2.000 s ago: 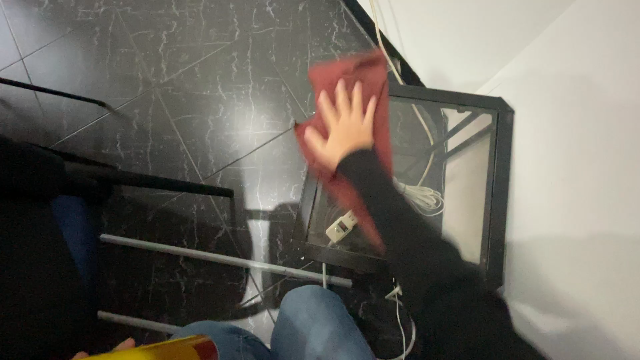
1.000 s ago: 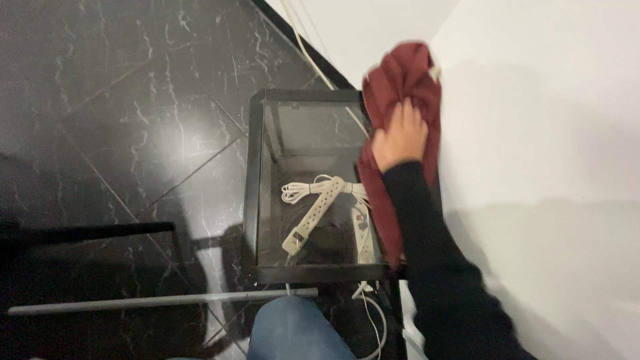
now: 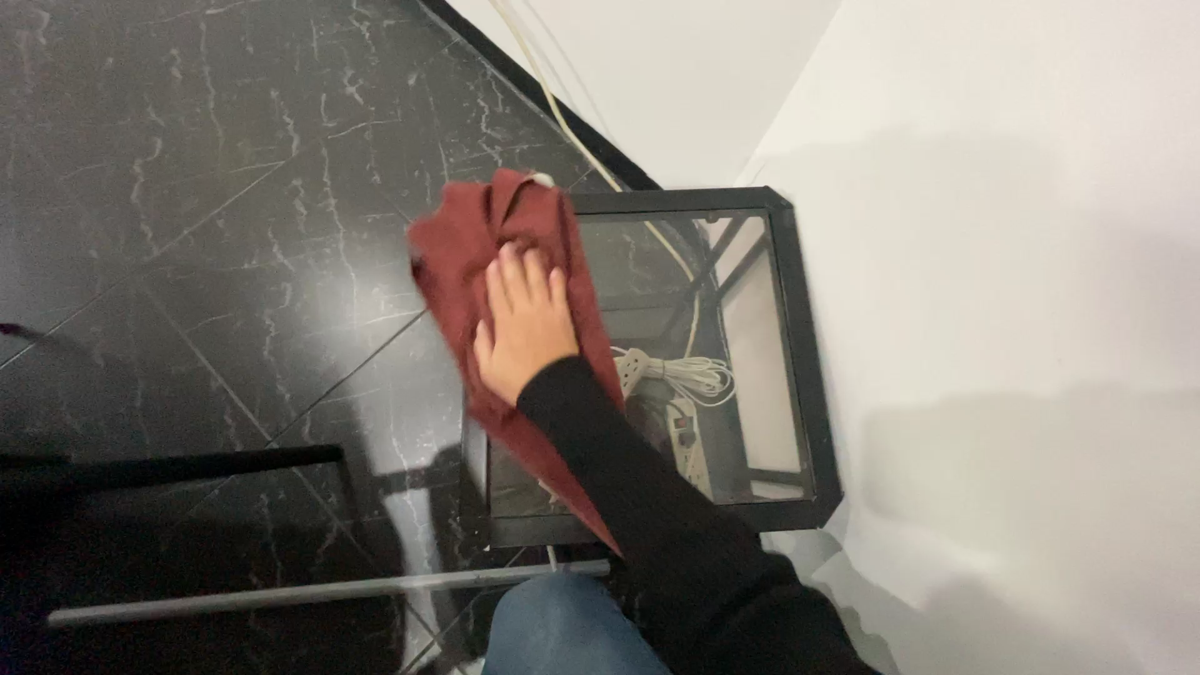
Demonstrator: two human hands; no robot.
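Note:
A dark red cloth [image 3: 459, 272] lies over the left part of a small glass-topped table with a black frame [image 3: 806, 356]. My right hand [image 3: 525, 323] presses flat on the cloth, palm down, with the fingers slightly apart. The cloth hangs past the table's left edge and trails down beside my black sleeve. Through the glass show a white power strip [image 3: 689, 441] and a bundled white cable [image 3: 698, 377], partly hidden by my forearm. My left hand is outside the view.
White walls meet behind and to the right of the table [image 3: 984, 281]. A pale cable [image 3: 553, 103] runs down along the black baseboard. A grey metal bar [image 3: 328, 592] and a black bar [image 3: 281, 457] lie at the lower left, over dark marbled floor tiles. My knee [image 3: 562, 628] is close to the near edge.
My right hand has moved with the cloth from the table's right side to its left side since one second ago. Two seconds ago it was also at the left.

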